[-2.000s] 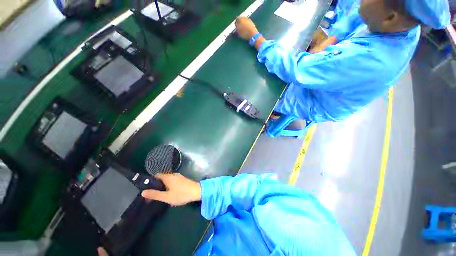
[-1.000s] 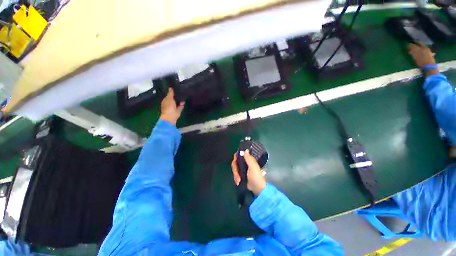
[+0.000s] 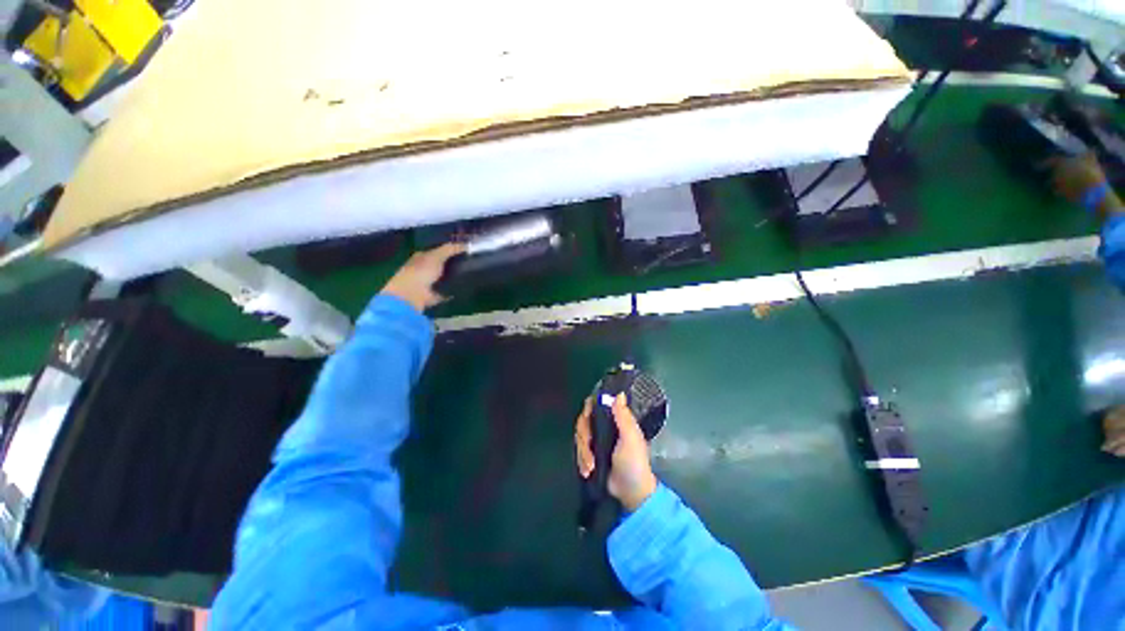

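My left hand (image 3: 423, 276) is at the near edge of the conveyor, its fingers on the left end of a black tablet unit (image 3: 503, 259) with a silver panel. The unit looks tilted, and its far side is partly hidden by the shelf. My right hand (image 3: 628, 459) holds the black electric screwdriver (image 3: 600, 452) over the green bench mat, its thin bit pointing down toward me. The round screw dish (image 3: 648, 402) with its mesh top lies just beyond and beside that hand, partly covered by the screwdriver.
A cardboard-topped shelf (image 3: 494, 99) covers the far conveyor. More units (image 3: 661, 222) lie under its edge. A white strip (image 3: 728, 292) divides conveyor and bench. A stacked black pile (image 3: 160, 444) and white pipe arm (image 3: 278, 300) are left. A black controller (image 3: 893, 462) and another worker's hand (image 3: 1076, 176) are right.
The view has swung left from the unit on the bench to the shelf and conveyor. Since one second ago, the unit at my left hand has tilted; my right hand still holds the screwdriver.
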